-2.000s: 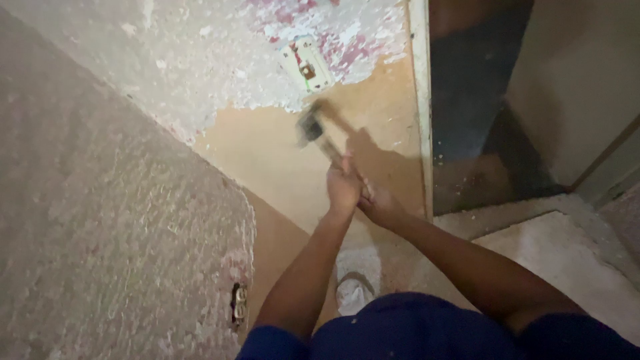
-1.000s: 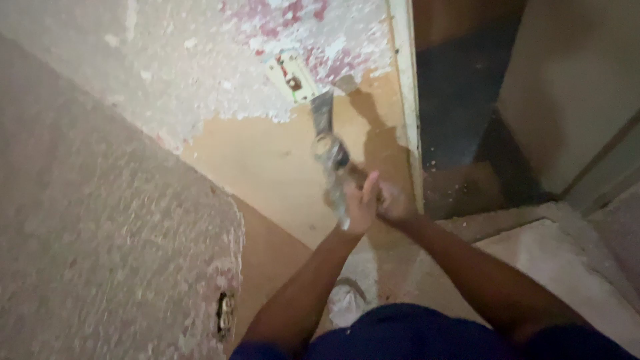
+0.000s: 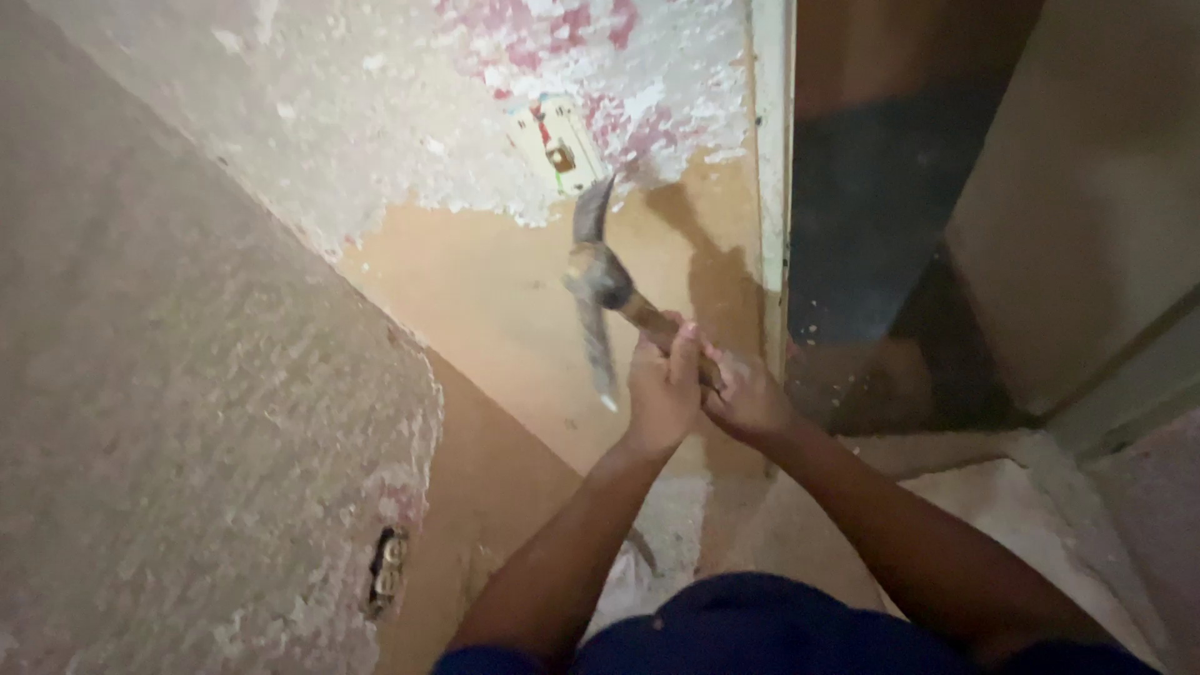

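Both my hands grip the wooden handle of a pickaxe [image 3: 600, 277], whose metal head is slightly blurred. My left hand [image 3: 664, 389] is closed round the handle nearer the head, and my right hand [image 3: 748, 392] holds its lower end. One broad blade of the head points up, just below a cream wall plate [image 3: 560, 145] with an opening in it; the other, narrower end points down. Behind the tool is a wall with a smooth tan lower part [image 3: 487, 300] and rough, flaking white and pink plaster [image 3: 394, 103] above.
On the left stands a rough textured wall [image 3: 216, 394] with an uncovered electrical outlet [image 3: 386, 570] low down. A pale door frame [image 3: 771, 187] edges the wall on the right, beside a dark opening with scattered chips. A white shoe [image 3: 626, 581] shows below my forearms.
The pickaxe head, blurred near the wall plate two seconds ago, has turned and now shows both its ends. My hands stay together on the handle throughout.
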